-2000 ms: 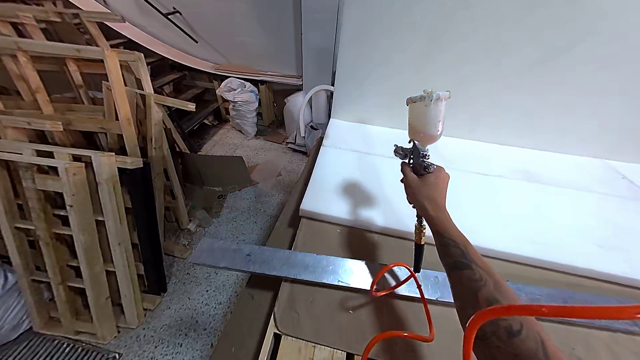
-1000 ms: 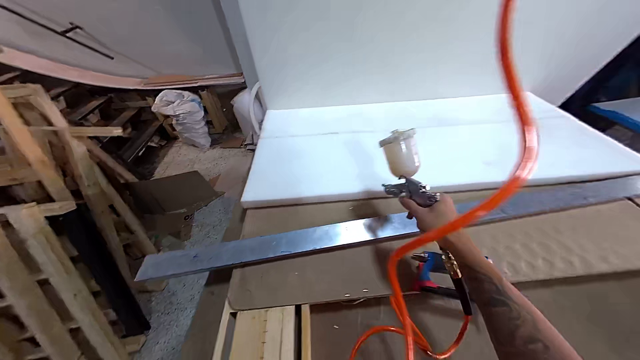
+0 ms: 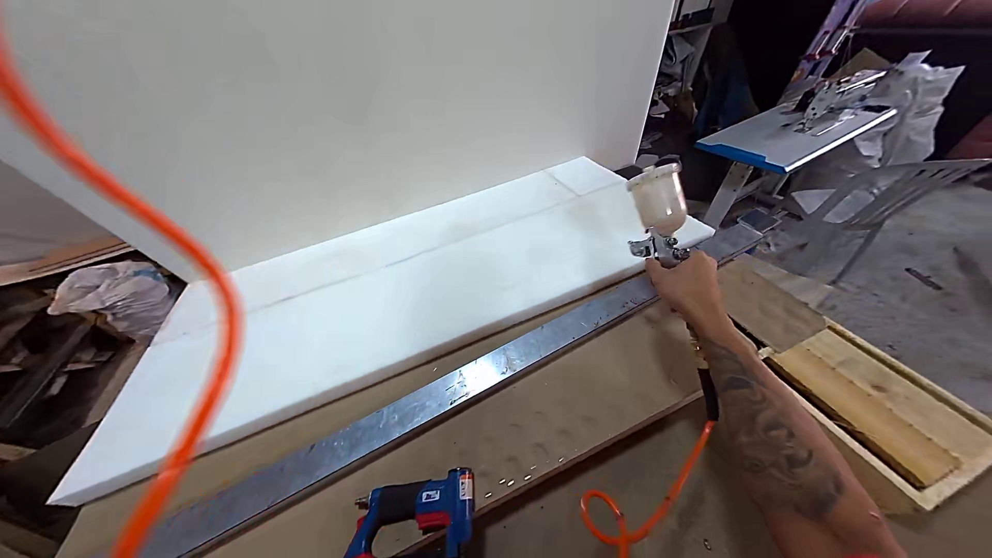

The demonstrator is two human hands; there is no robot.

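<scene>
My right hand [image 3: 686,283] is closed around the handle of a gravity-feed spray gun [image 3: 663,246] with a translucent cup on top, held over the right part of a long white foam slab [image 3: 403,271]. An orange air hose [image 3: 674,488] hangs from the gun's handle. More orange hose crosses the left side, close to the camera. A long metal straightedge [image 3: 473,380] lies along the slab's near edge. At the bottom lies a blue and black pneumatic tool [image 3: 422,508] with red parts. My left hand is out of view.
A white panel [image 3: 349,101] rises behind the slab. A wooden frame [image 3: 891,403] is at the right. Beyond it stand a sewing machine table [image 3: 798,139] and a grey plastic chair [image 3: 883,186]. A plastic sack [image 3: 116,298] is at the left.
The view has swung far to the right. My right hand has carried the spray gun toward the slab's right end. The sewing machine table has come into view.
</scene>
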